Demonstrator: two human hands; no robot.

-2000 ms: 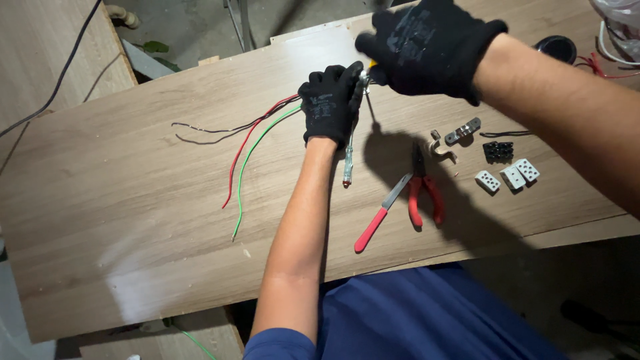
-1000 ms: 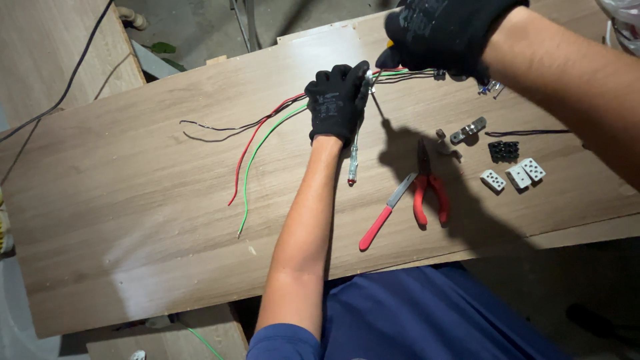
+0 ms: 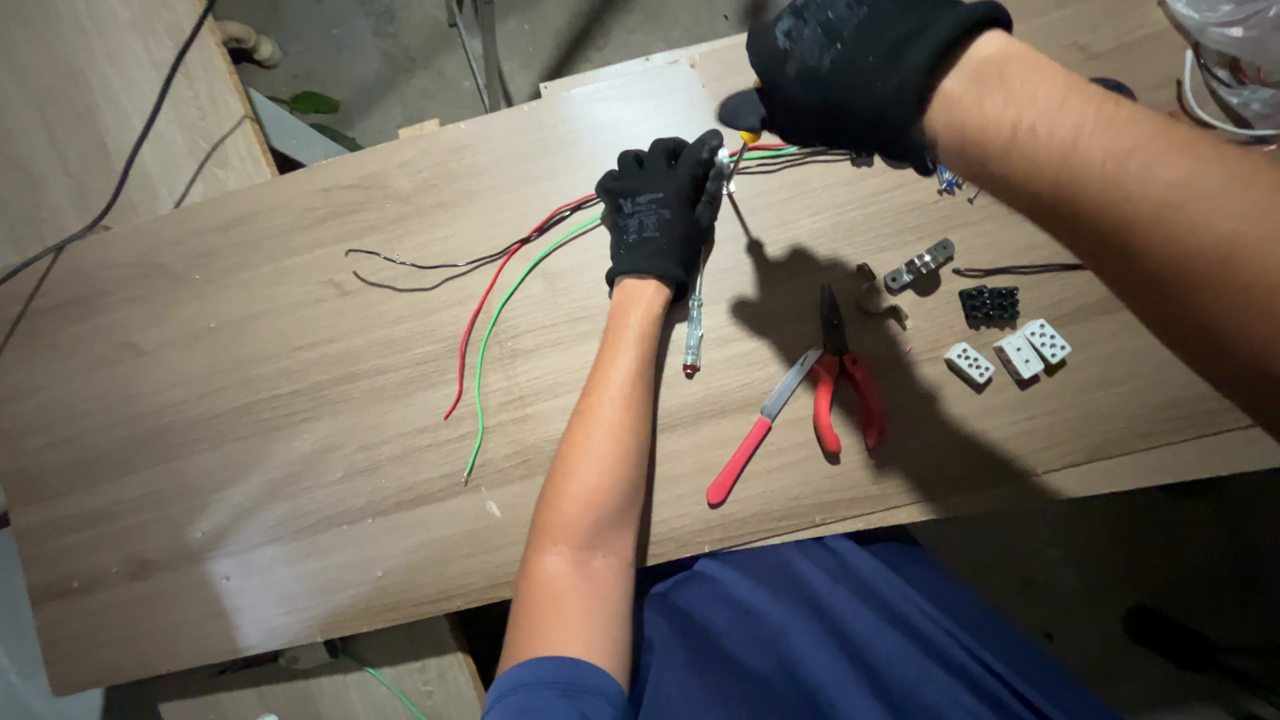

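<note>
My left hand [image 3: 660, 210], in a black work glove, grips a small white connector block [image 3: 726, 168] near the table's far edge. Red, green and black wires run out on both sides of it; the red wire [image 3: 480, 300] and the green wire [image 3: 482, 370] curve toward me. My right hand [image 3: 835, 85], also gloved, is closed around a screwdriver [image 3: 748, 137] with a yellow handle part, its shaft pointing down at the block; the tip's exact contact is hard to see. A clear tester screwdriver [image 3: 693, 335] lies just below my left hand.
Red-handled pliers [image 3: 845, 390] and a red-handled knife [image 3: 740, 460] lie nearer me. To the right are white ceramic terminal blocks [image 3: 1018, 355], a black terminal strip [image 3: 990, 305], a metal clamp piece [image 3: 920, 265] and some screws [image 3: 948, 180]. A plastic bag [image 3: 1235, 60] stands at the far right.
My right hand has moved slightly to the right and the screwdriver shaft shows more clearly beside the block. My left hand keeps its grip.
</note>
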